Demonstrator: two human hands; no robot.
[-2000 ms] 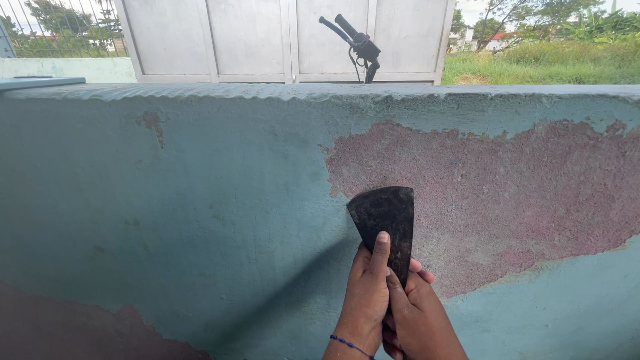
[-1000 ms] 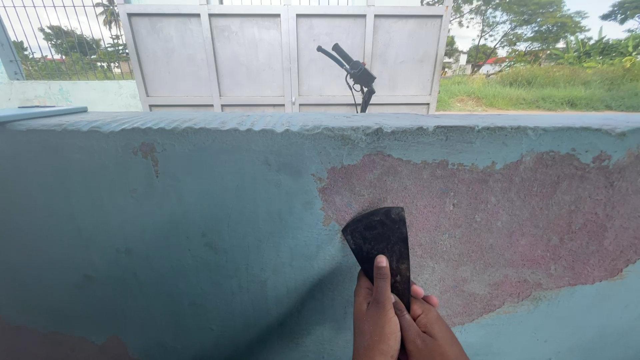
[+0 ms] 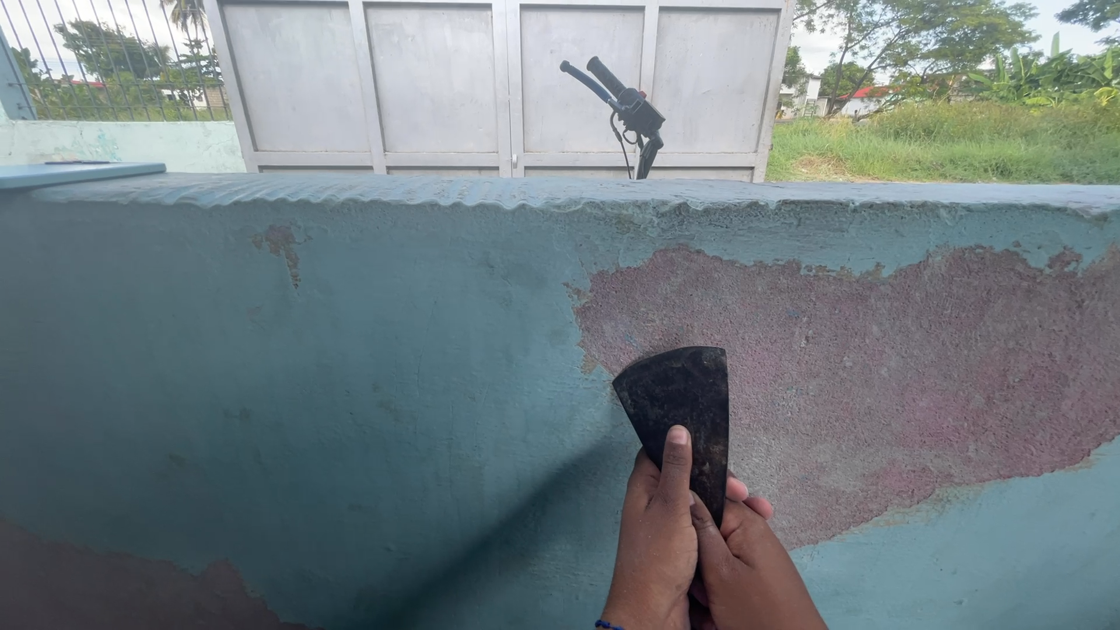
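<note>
A dark metal scraper blade [image 3: 687, 407], wide and curved at its upper edge, stands upright against a painted wall [image 3: 394, 367]. My left hand [image 3: 658, 534] grips its lower part, the thumb laid along the blade's face. Close against it on the right, my right hand [image 3: 752, 560] is wrapped around the same lower part. The blade's top lies over the left side of a bare pinkish patch [image 3: 875, 367], where the blue-green paint is gone. Whether the edge touches the wall is hard to tell. The hands hide the handle.
The wall's ledge [image 3: 525, 191] runs across the view, with a light blue board [image 3: 79, 173] on its left end. Behind it rise a motorcycle or bicycle handlebar [image 3: 637, 114] and a grey metal gate [image 3: 429, 83]. Smaller peeled spots [image 3: 282, 249] mark the wall at upper left.
</note>
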